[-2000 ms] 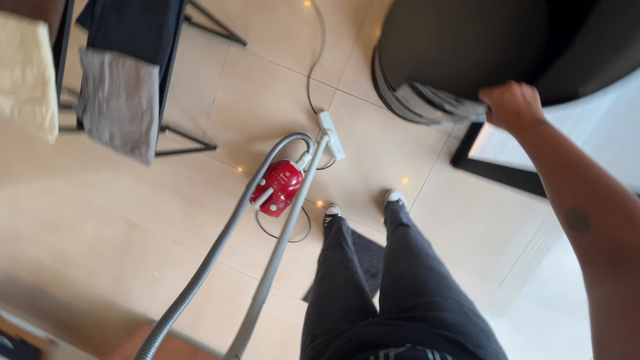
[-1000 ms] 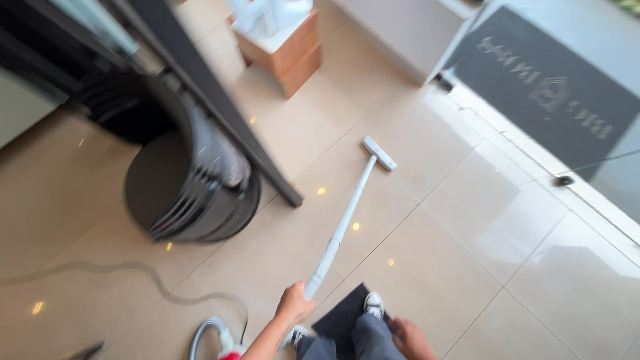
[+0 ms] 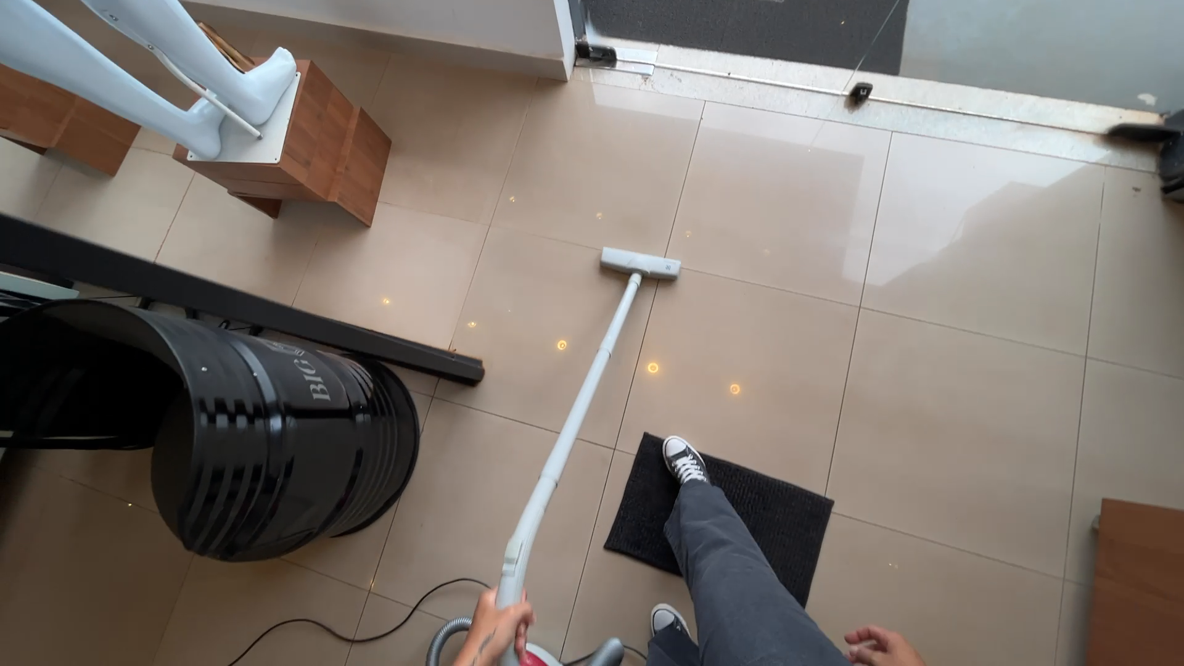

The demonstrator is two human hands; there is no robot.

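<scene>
My left hand (image 3: 497,626), at the bottom of the head view, is closed around the handle end of a grey vacuum cleaner wand (image 3: 566,435). The wand slants up to a light grey floor nozzle (image 3: 640,264) lying flat on the beige tiles. Just below my left hand, part of the red vacuum cleaner (image 3: 539,658) and its ribbed hose (image 3: 446,640) show at the frame's edge. My right hand (image 3: 883,646) hangs beside my leg with its fingers loosely curled and nothing in it. One of my shoes rests on a black mat (image 3: 758,518).
A black metal drum chair (image 3: 305,435) and a dark beam (image 3: 277,314) stand at the left. Mannequin legs (image 3: 250,88) stand on a wooden block (image 3: 319,139). A glass door track (image 3: 758,83) runs along the top. A black cord (image 3: 351,638) lies at lower left, a wooden piece (image 3: 1142,583) at right.
The view has turned toward the doorway. My left hand is on the wand one second ago and now. Two seconds ago a hand was on the drum chair's rim.
</scene>
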